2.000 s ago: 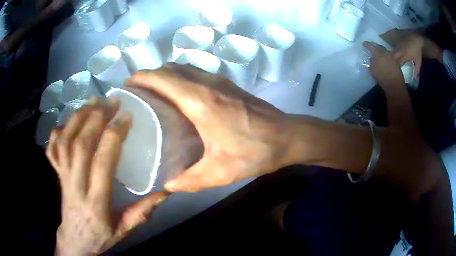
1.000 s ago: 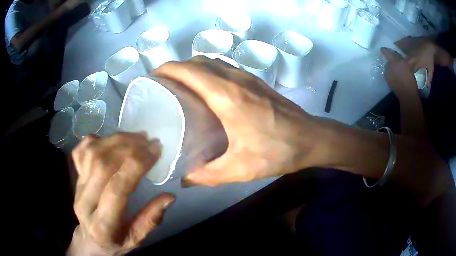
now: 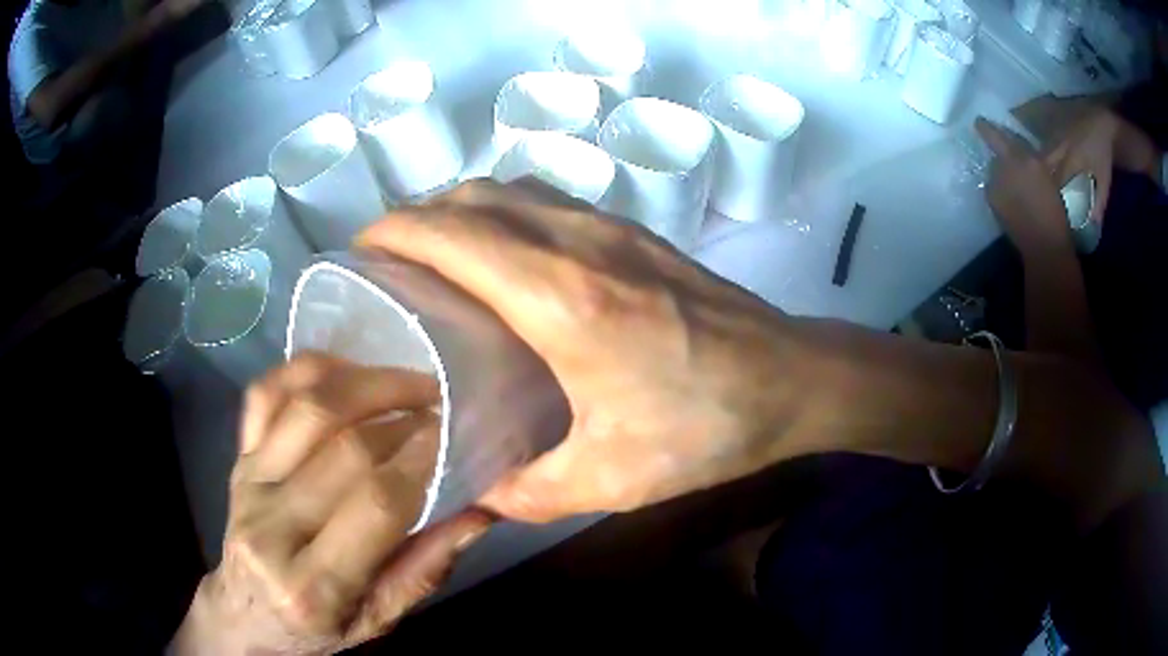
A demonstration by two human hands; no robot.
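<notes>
A white cup-shaped housing [image 3: 493, 365] lies tilted in my hands, its mouth facing left. My right hand [image 3: 640, 346], with a silver bangle on the wrist, is wrapped over its outside from the right. My left hand [image 3: 327, 493] comes from the lower left. Its fingers reach inside the mouth and its thumb lies outside by the lower rim. The fingertips inside are partly hidden by the rim. Whether clear film is around this housing cannot be told.
White housings [image 3: 656, 160] stand mouth up beyond my hands and at left, some with glinting film. A thin black strip [image 3: 848, 244] lies on the white table [image 3: 769, 276]. At right another person's hands [image 3: 1044, 167] hold a white piece. Another person's arm [image 3: 83, 83] is at upper left.
My left fingers have moved from in front of the mouth into it, and the left thumb has come to the lower rim. The held housing has shifted slightly down and tilted.
</notes>
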